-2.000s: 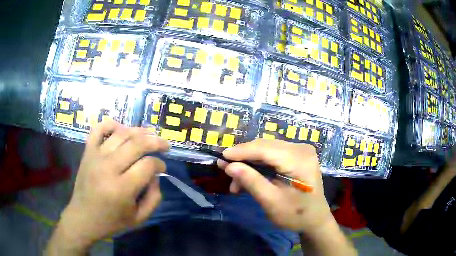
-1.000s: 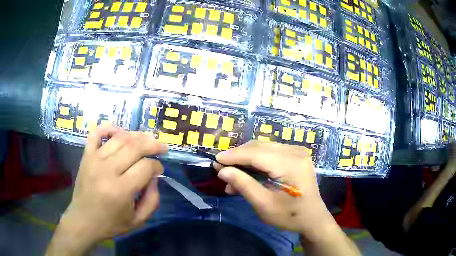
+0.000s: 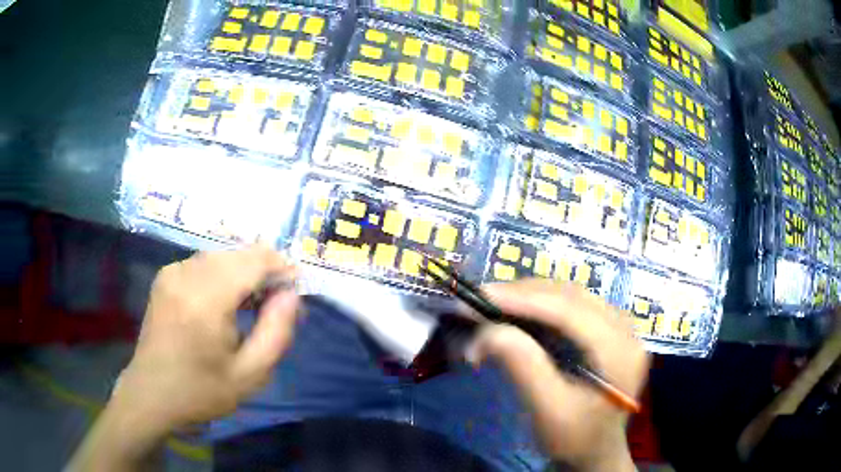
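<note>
My right hand (image 3: 572, 369) holds a slim black tweezers-like tool (image 3: 521, 323) with an orange rear end, like a pen. Its pointed tip lies over the lower right part of a dark circuit board with yellow patches (image 3: 373, 226), in the front row of a clear blister tray (image 3: 498, 166). Whether the tip touches the board or carries a piece I cannot tell. My left hand (image 3: 207, 323) pinches a white liner strip (image 3: 369, 309) between thumb and fingers just below the tray's front edge. The strip is blurred.
More boards with yellow patches (image 3: 415, 60) fill the tray's pockets, some hidden by white glare. A second clear tray (image 3: 798, 184) stands at the right. The dark green bench top (image 3: 74, 120) shows at the left. Another person's forearm (image 3: 798, 392) is at the lower right. Red stools (image 3: 88, 277) are below.
The tool's tip has moved from below the tray edge up over the front board. My right hand has shifted right and down. The white strip now extends wider between my hands. The view has shifted slightly.
</note>
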